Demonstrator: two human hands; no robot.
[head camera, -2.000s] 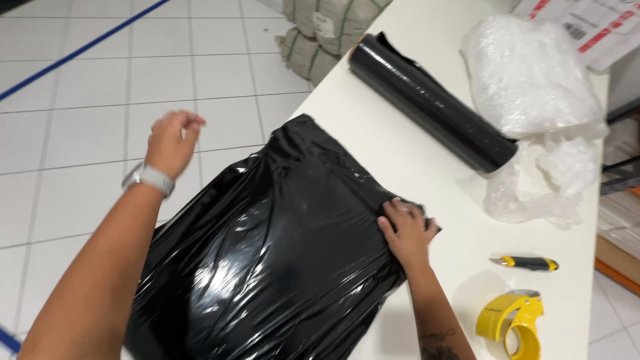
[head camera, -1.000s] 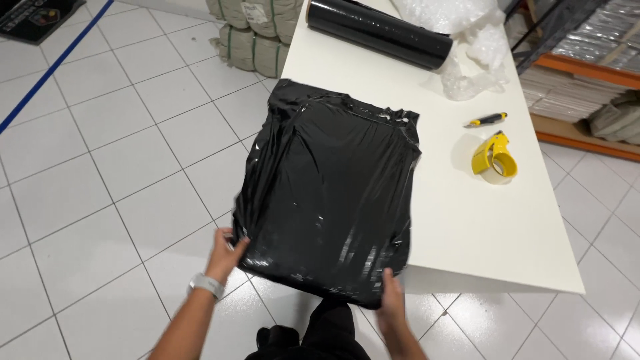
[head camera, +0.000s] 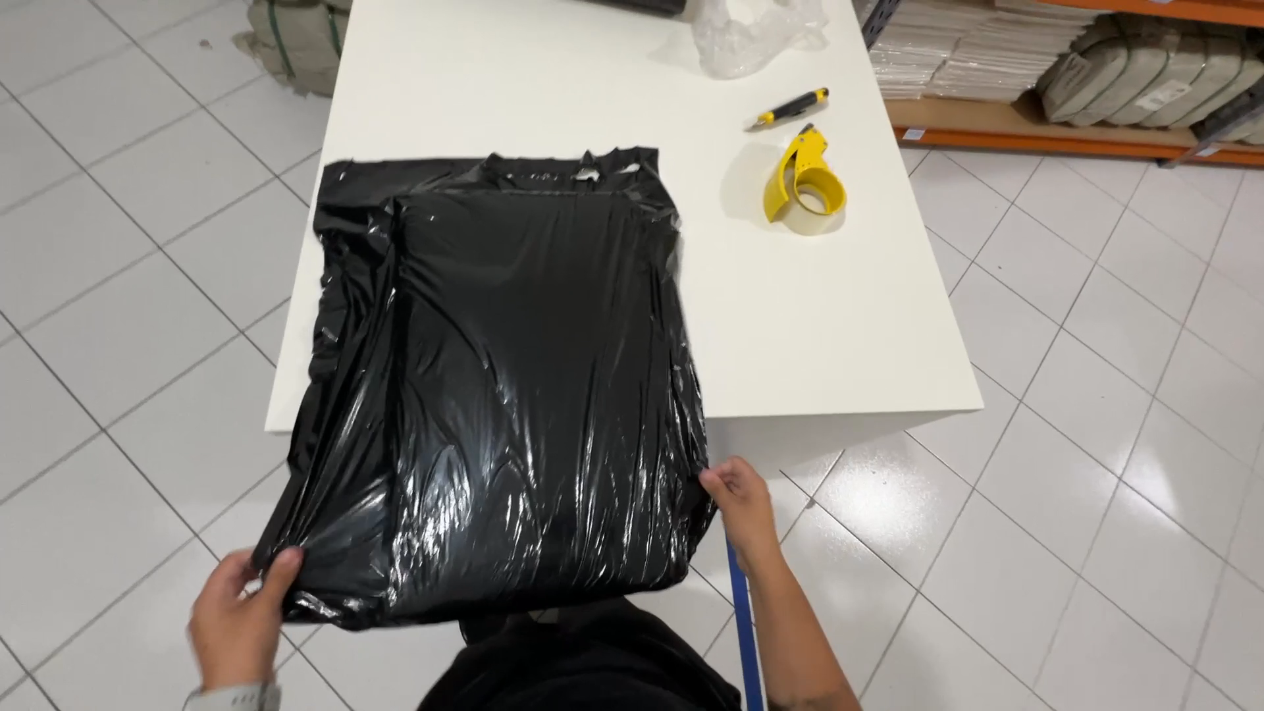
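Note:
A flat package in black plastic film (head camera: 533, 375) lies partly on the white table, its near end jutting past the front edge toward my body. My left hand (head camera: 242, 602) pinches the film at its near left corner, thumb on top. On the right side, near the lower end, my right hand (head camera: 736, 499) grips the film between thumb and fingers. The film is wrinkled and glossy, with a loose flap along the far end. To the right of the package, a yellow tape dispenser with a roll of tape (head camera: 810, 193) and a black and yellow utility knife (head camera: 793, 107) rest on the table.
The white table (head camera: 820, 326) ends at a corner on the right. At its far side are crumpled clear plastic wrap (head camera: 746, 35) and part of a black film roll (head camera: 642, 3). Strapped bundles (head camera: 296, 44) stand on the floor behind left; an orange-edged shelf (head camera: 1037, 140) holds stacks at right.
Two seconds ago my left hand was raised off the film and my right lay on it; both now hold its near end. Since one second ago, my right hand has shifted to the package's side.

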